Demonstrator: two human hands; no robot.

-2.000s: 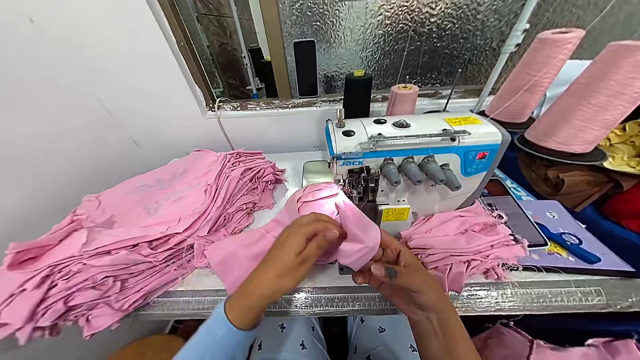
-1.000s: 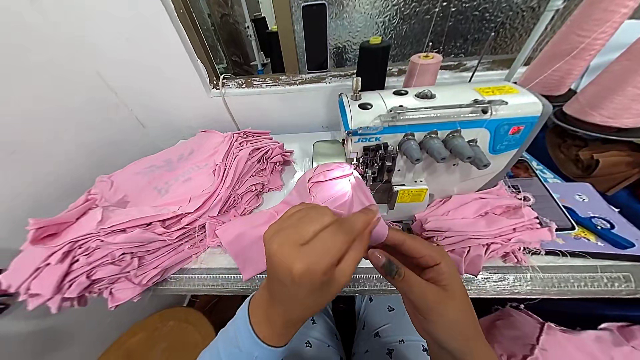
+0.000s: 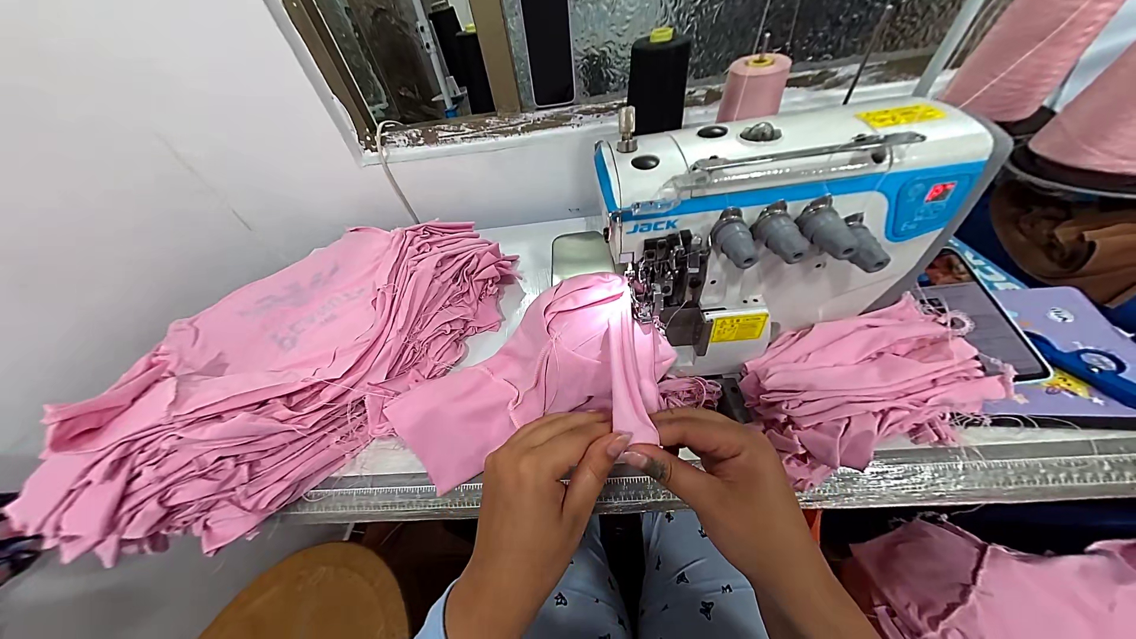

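Note:
A pink fabric garment piece (image 3: 550, 355) runs from the front of the table up to the presser foot of a white and blue Jack overlock sewing machine (image 3: 799, 177), whose lamp lights the cloth. Its near edge forms a folded strip. My left hand (image 3: 555, 479) pinches the end of that strip between thumb and fingers. My right hand (image 3: 723, 470) grips the same end from the other side, thumbs nearly touching. The needle area is partly covered by cloth and machine parts.
Stacked pink garment pieces (image 3: 293, 346) lie at the left, a pink fabric bundle (image 3: 874, 382) at the right. Beyond it are a phone (image 3: 985, 324) and blue-handled scissors (image 3: 1087, 368). Thread cones (image 3: 658, 84) stand behind the machine. A round wooden stool (image 3: 311, 595) is below the table.
My hands have come together at the near end of the strip, which now stretches straight from the presser foot. Earlier the cloth was bunched between them.

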